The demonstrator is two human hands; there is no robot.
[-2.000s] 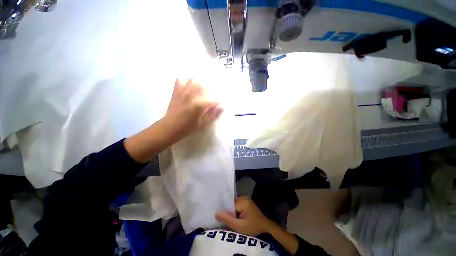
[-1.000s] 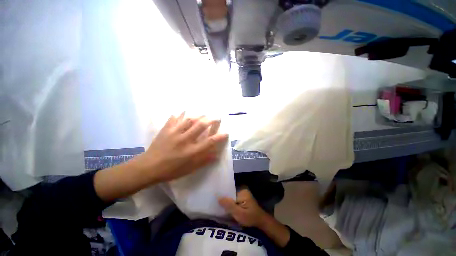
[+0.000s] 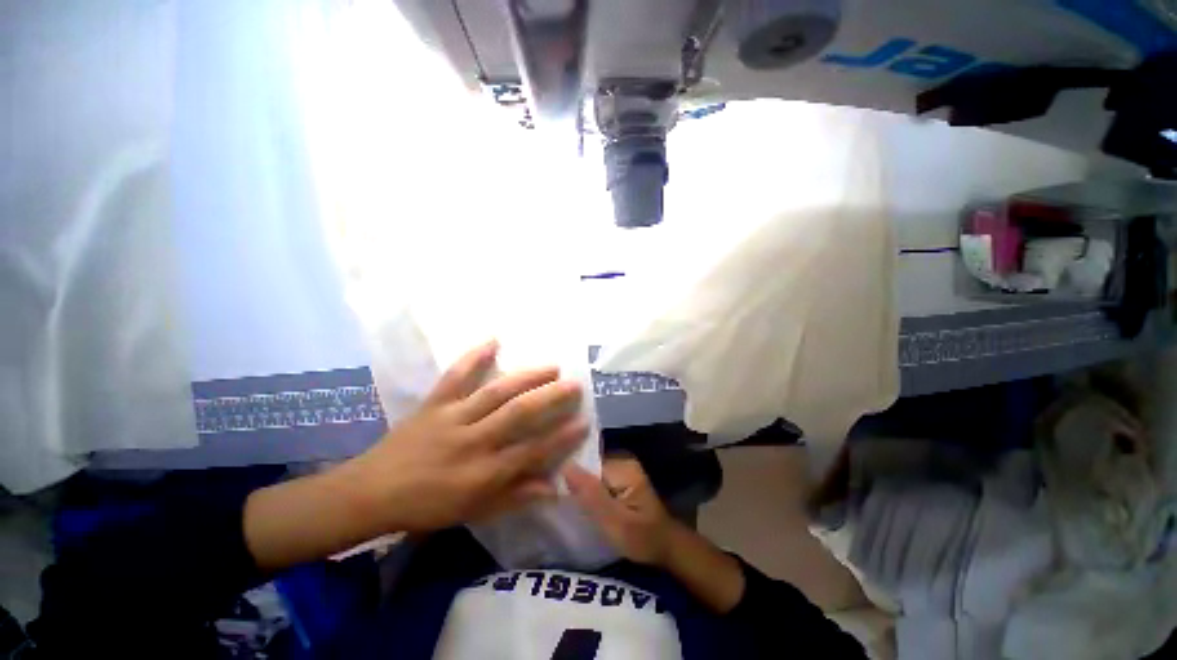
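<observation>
A white cut panel (image 3: 542,534) runs from the glare under the machine head over the table's front edge towards my lap. My left hand (image 3: 484,445) lies flat on the panel at the front edge, fingers slightly apart. My right hand (image 3: 629,511) pinches the panel's right side just below the edge, thumb on top; its fingers are partly hidden. The sewing machine head (image 3: 878,65) is above, with a dark cylindrical attachment (image 3: 635,181) hanging near the needle area, which is lost in glare. Cream cut panels (image 3: 800,310) lie right of the needle and hang over the edge.
Large white fabric (image 3: 103,258) lies at left, hanging over the edge. A grey ruler strip (image 3: 291,407) runs along the front edge. A small clear tray (image 3: 1043,253) with pink and white items is at right. A pale fabric pile (image 3: 955,542) is at lower right.
My left hand has moved down along the panel, from near the needle to the front edge and closer to my right hand. My right hand still pinches the panel. The camera view has shifted.
</observation>
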